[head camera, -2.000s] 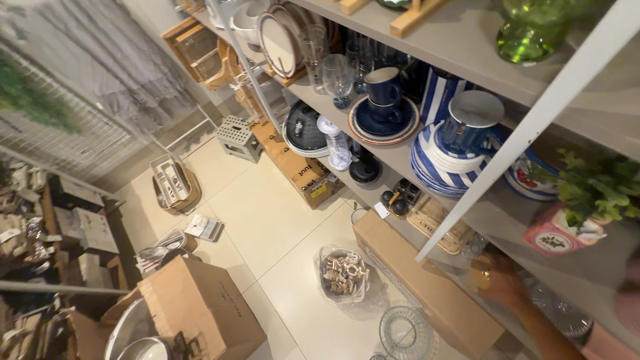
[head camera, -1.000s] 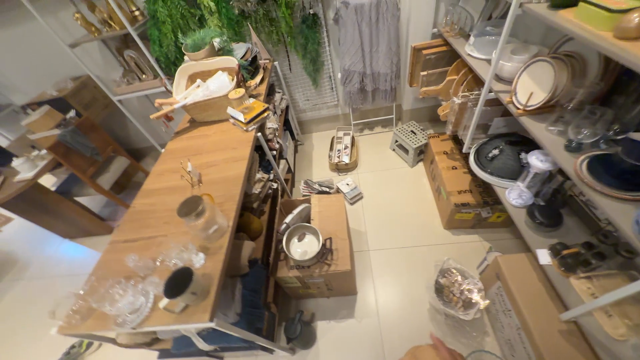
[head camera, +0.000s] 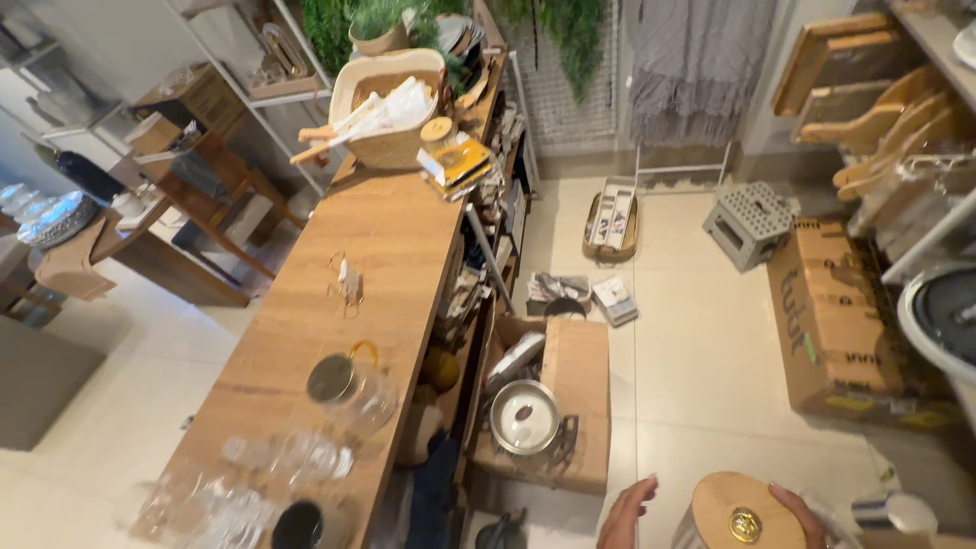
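At the bottom right of the head view, my right hand (head camera: 798, 512) grips the right side of a jar with a round wooden lid (head camera: 724, 499) and a gold-coloured knob. My left hand (head camera: 628, 512) is just left of the jar, apart from it, fingers spread and holding nothing. The lower part of the jar is cut off by the frame edge. To the left of my hands a cardboard box (head camera: 579, 412) holds a steel pot with a lid (head camera: 524, 417). Glassware (head camera: 305, 457) and a glass pitcher (head camera: 370, 400) stand on the wooden table (head camera: 374, 236).
A basket (head camera: 389, 141) with white wrapping sits at the table's far end. On the floor are a grey step stool (head camera: 749, 221), a long cardboard box (head camera: 831, 328), a wicker tray (head camera: 611, 225) and small packets (head camera: 614, 300). Wooden boards (head camera: 900, 122) hang near the right shelf.
The view has swung left from the shelves to the table. The wooden-lidded jar is now in my right hand, and my left hand has come into view beside it.
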